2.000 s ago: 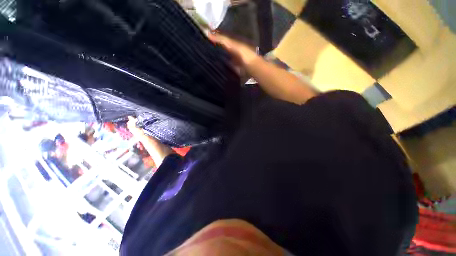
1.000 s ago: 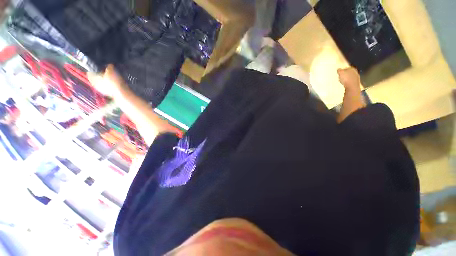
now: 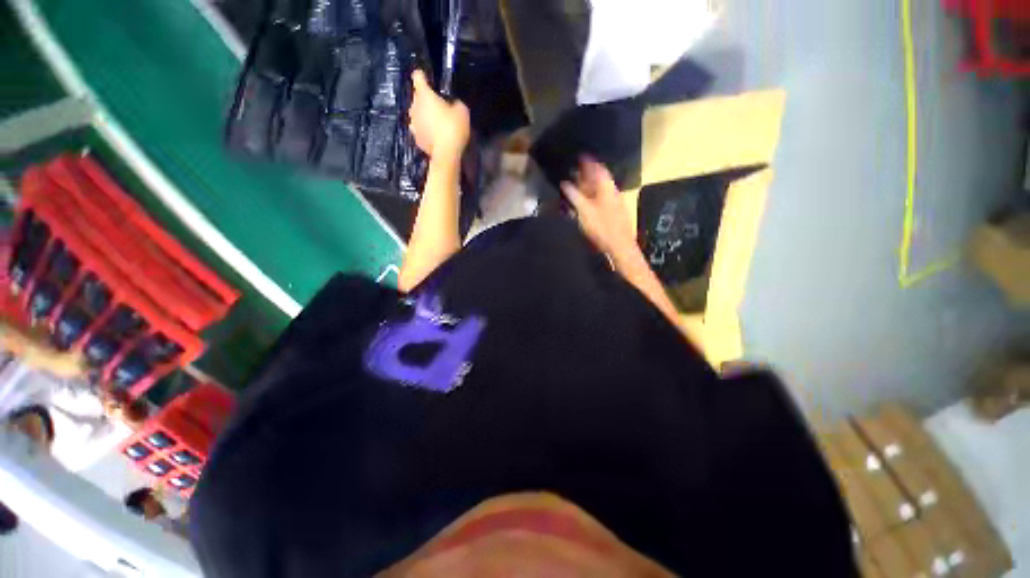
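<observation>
Black, shiny blister trays [image 3: 322, 96] with grids of pockets lie at the upper left, partly over the green belt. My left hand [image 3: 438, 119] is closed at their right edge, with one finger along the tray. My right hand [image 3: 595, 194] has its fingers bent at a dark surface beside the open carton; its grip is not clear. The open carton [image 3: 712, 133] has yellowish flaps and holds a black tray [image 3: 678, 231] with small pale square outlines.
The green belt [image 3: 265, 231] curves along the left. Red racks [image 3: 124, 254] with dark parts stand beyond it, with people at the lower left. A white sheet [image 3: 633, 51] is at the top. Brown cartons [image 3: 904, 485] stand at the lower right on the grey floor with a yellow line.
The view has turned, showing more belt and floor. My left hand is now at the black tray's right edge. My right hand has moved from the carton's yellowish inside to the dark surface beside it.
</observation>
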